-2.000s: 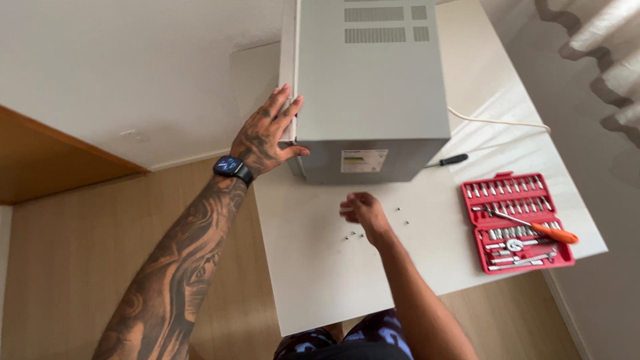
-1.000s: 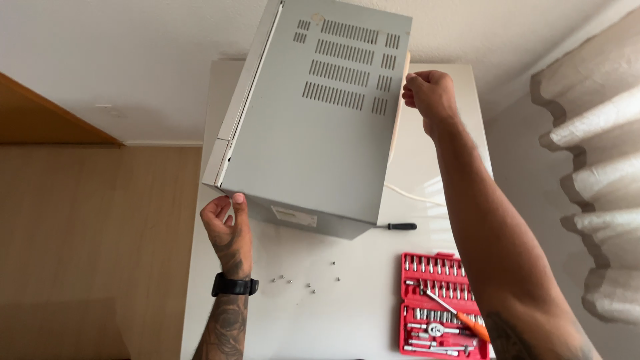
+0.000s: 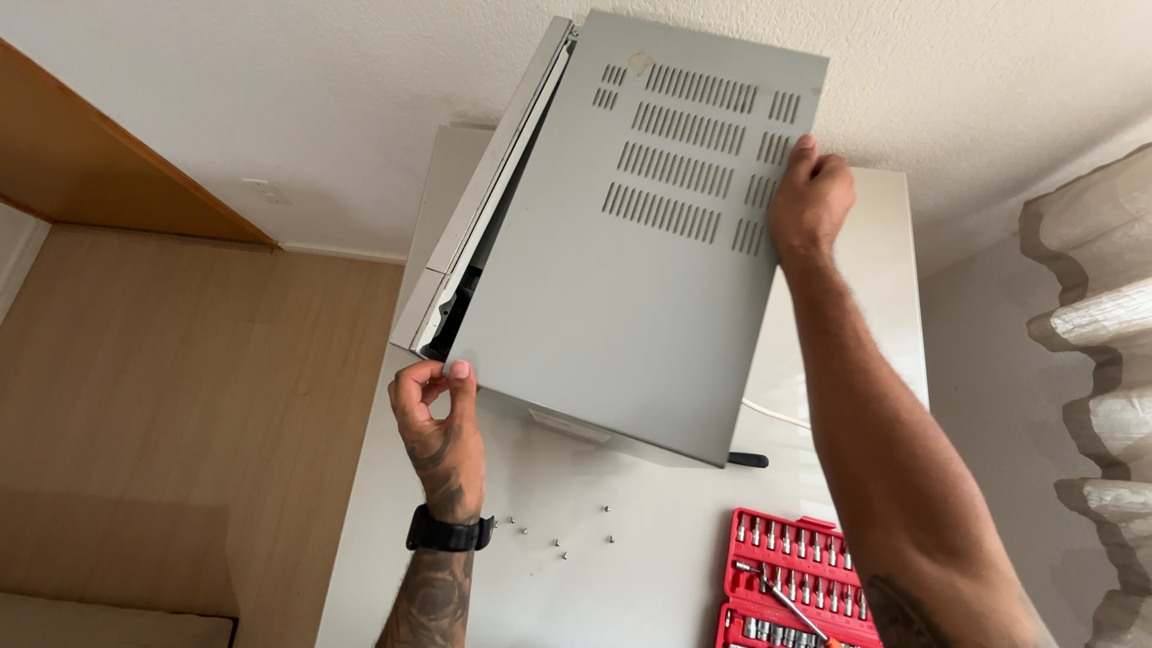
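A grey vented metal cover (image 3: 621, 297) sits askew on a microwave oven, with a dark gap between it and the light front frame (image 3: 504, 171). My left hand (image 3: 439, 423), with a black watch on its wrist, pinches the cover's near left corner between thumb and fingers. At the cover's right edge, beside the vent slots, my right hand (image 3: 813, 202) grips it; the fingers beneath are partly hidden. Several small screws (image 3: 556, 543) lie on the white table below the cover. What is inside the oven is mostly hidden.
A red socket set case (image 3: 747, 576) lies open at the lower right of the white table (image 3: 396, 540), an orange-handled tool across it. A black handle (image 3: 749, 460) pokes out beside the oven, near a white cord (image 3: 774, 414). Wall and curtain (image 3: 1098, 360) stand beyond.
The cover has shifted away from the front frame, and a gap now shows where they met one second ago. My right hand has closed on the cover's right edge.
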